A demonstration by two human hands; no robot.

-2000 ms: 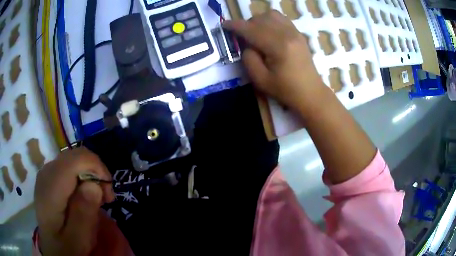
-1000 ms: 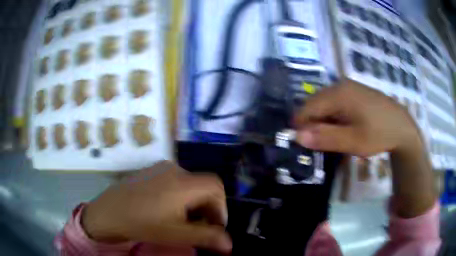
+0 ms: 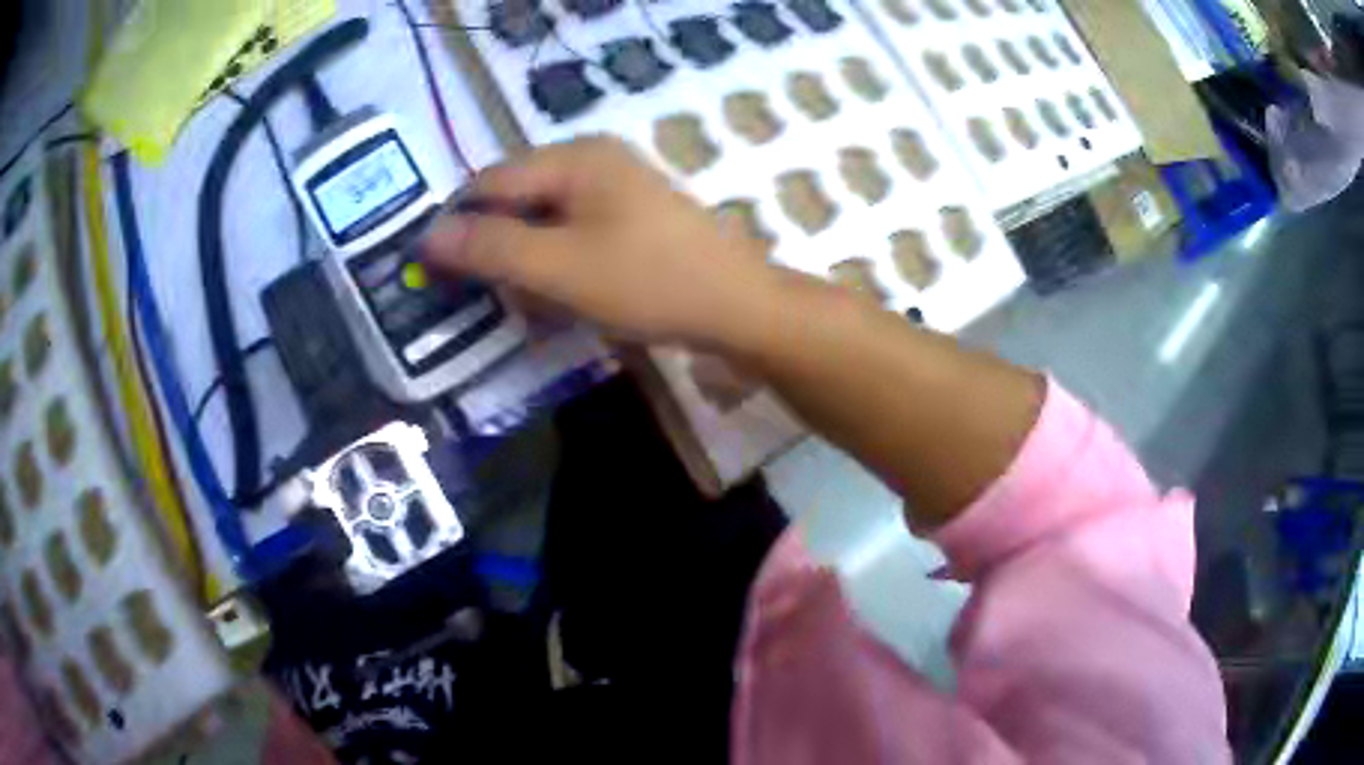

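Note:
The pale grey meter [image 3: 412,254] lies on the white bench surface with its display lit. My right hand [image 3: 598,247] is over the meter's right side, thumb and forefinger near the round yellow button; a dark gap or thin dark thing shows between them, too blurred to tell. A silver square fixture [image 3: 383,505] with spokes and a round centre sits below the meter, beside a long dark holder [image 3: 317,341]. My left hand is out of the picture; only pink sleeve shows at the bottom left.
A foam tray [image 3: 957,194] at the right has dark units in its far rows and brown cutouts nearer. Another foam tray [image 3: 112,673] stands at the left beside yellow and blue cables. A thick black cable [image 3: 222,284] curves left of the meter. Crumpled yellow sheet [image 3: 172,75] lies far left.
My right hand has moved from the fixture to the meter's keys. My left hand has left the picture. The fixture now shows open spokes where a black disc with a brass-coloured centre was.

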